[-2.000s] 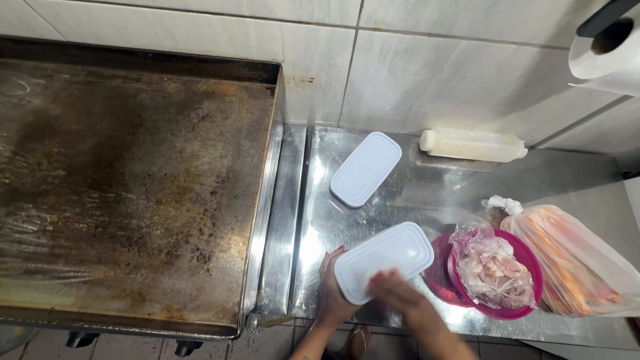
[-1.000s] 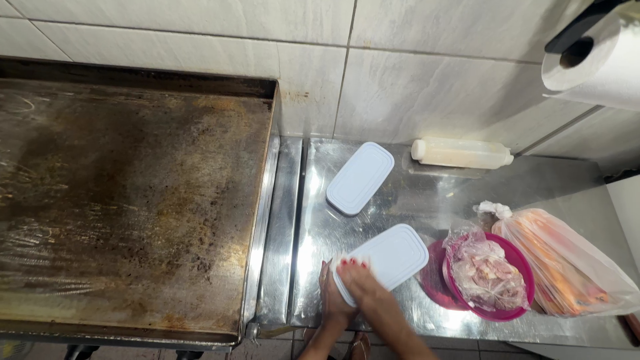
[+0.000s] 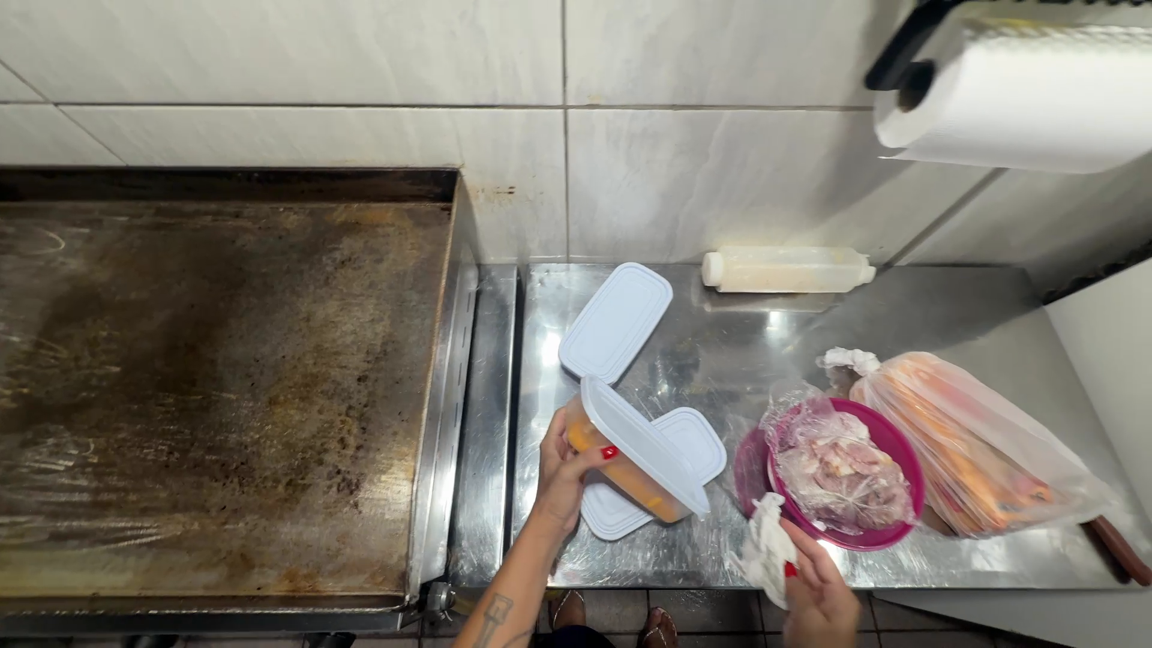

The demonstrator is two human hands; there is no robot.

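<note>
My left hand (image 3: 565, 468) grips a clear plastic food container (image 3: 621, 463) with orange contents and a pale lid, lifted and tilted on its side. Beneath it, partly hidden, a second pale-lidded container (image 3: 693, 441) lies on the steel counter. Another pale-lidded container (image 3: 616, 322) sits farther back, toward the wall. My right hand (image 3: 817, 585) pinches a crumpled white paper towel or cloth (image 3: 768, 551) near the counter's front edge. Just beyond that hand stands a magenta bowl (image 3: 907, 450) holding plastic-wrapped raw meat (image 3: 846, 468).
A flat griddle (image 3: 216, 387) fills the left side. A whitish squeeze bottle (image 3: 790, 270) lies by the tiled wall. Right of the bowl is a plastic bag of orange items (image 3: 981, 450), with a brown handle (image 3: 1116, 547) beside it. A paper towel roll (image 3: 1017, 99) hangs upper right.
My left hand now holds a container raised and tilted above another one. My right hand has moved right, off the lid it was touching, and the white wad shows in its fingers.
</note>
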